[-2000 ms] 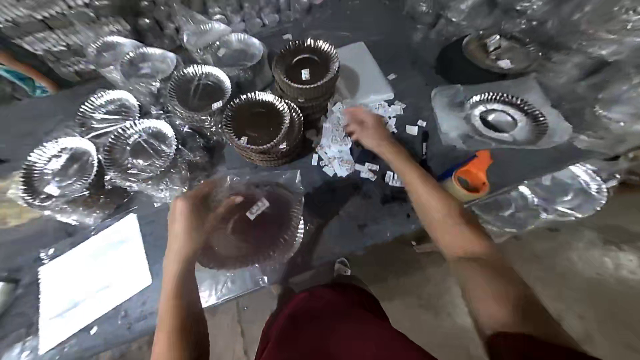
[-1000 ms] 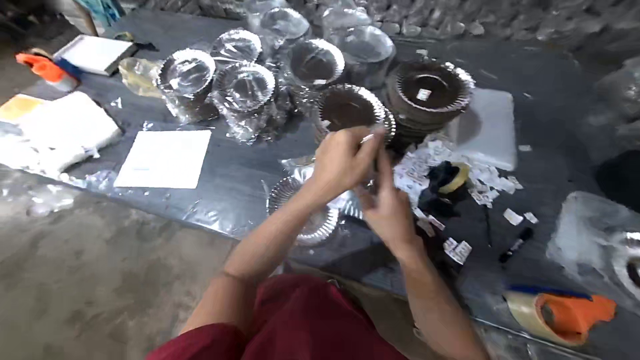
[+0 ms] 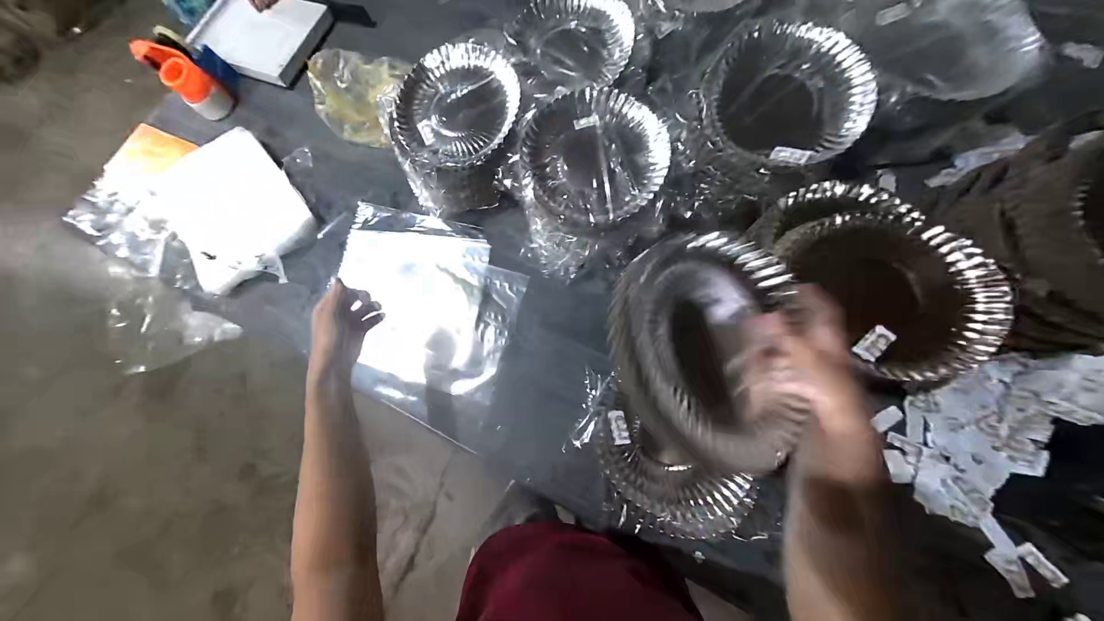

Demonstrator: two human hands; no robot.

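Observation:
My left hand (image 3: pixel 343 323) grips the left edge of a clear plastic bag (image 3: pixel 504 302) that lies over white paper (image 3: pixel 414 302) at the table's front edge. In my right hand (image 3: pixel 802 371), blurred by motion, is a tilted silver fluted plate or stack of plates (image 3: pixel 638 345), with a small label on its inside. Below it sits a wrapped fluted plate stack (image 3: pixel 681 500) bearing a label. Right behind my right hand stand unwrapped fluted plates (image 3: pixel 940 293), a small label on the front one. Loose paper labels (image 3: pixel 975 448) lie heaped at the right.
Plastic-wrapped plate stacks (image 3: pixel 457 103) (image 3: pixel 595 155) (image 3: pixel 789 95) stand along the back. At the left are a white plastic-wrapped pack (image 3: pixel 237 207), an orange tape dispenser (image 3: pixel 185 78) and a white box (image 3: pixel 263 39), with part of another person's hand (image 3: pixel 263 3) at it.
My hands, close together one second ago, are now far apart. The left has moved to the bag over the white paper; the right now holds a silver plate or stack. The view has swung left.

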